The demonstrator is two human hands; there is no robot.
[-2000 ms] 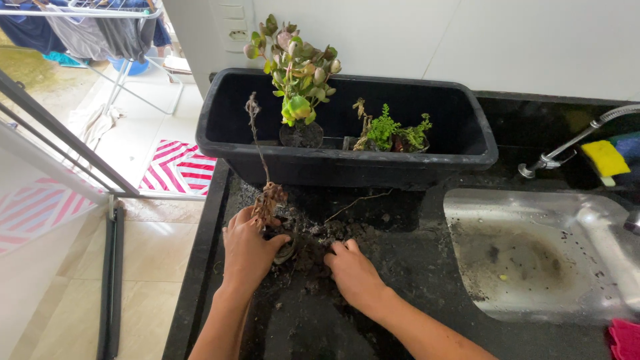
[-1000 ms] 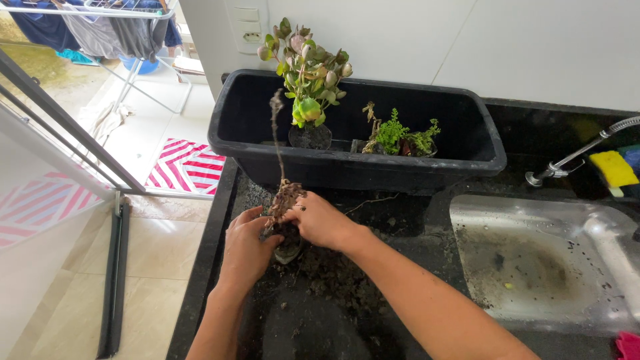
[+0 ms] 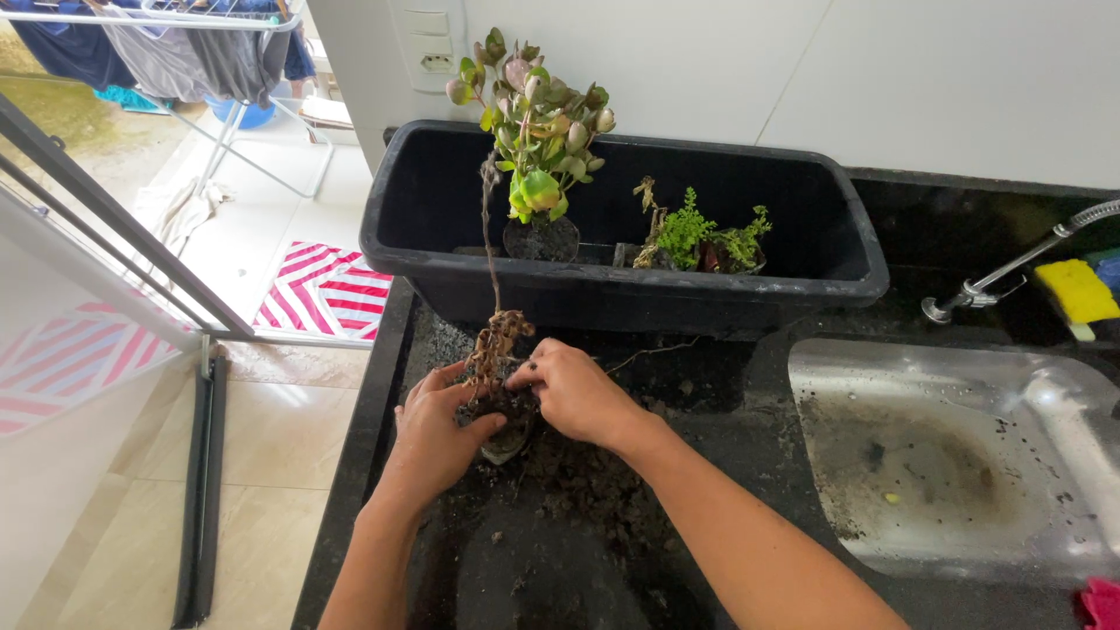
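Note:
A withered plant (image 3: pixel 500 346) with a tall bare stem stands in a small pot of soil (image 3: pixel 506 446) on the black stone counter. My left hand (image 3: pixel 437 433) is around the pot's left side, thumb over the soil at its rim. The fingertips of my right hand (image 3: pixel 573 389) touch the soil or the base of the dry leaves from the right; whether they pinch anything is hidden. Loose dark soil (image 3: pixel 604 494) lies right of the pot. Behind stands a long black plastic planter (image 3: pixel 647 297), holding a leafy succulent (image 3: pixel 538 131) and small green plants (image 3: pixel 691 232).
At the right is a stainless steel sink (image 3: pixel 927 525) with dirty residue, a faucet (image 3: pixel 971 297) and a yellow sponge (image 3: pixel 1076 289) behind it. A thin root or twig (image 3: pixel 652 352) lies before the planter. The counter's left edge borders a tiled floor (image 3: pixel 271 429).
My right hand has moved left from the loose soil on the counter to the potted withered plant. My left hand has stayed at the pot.

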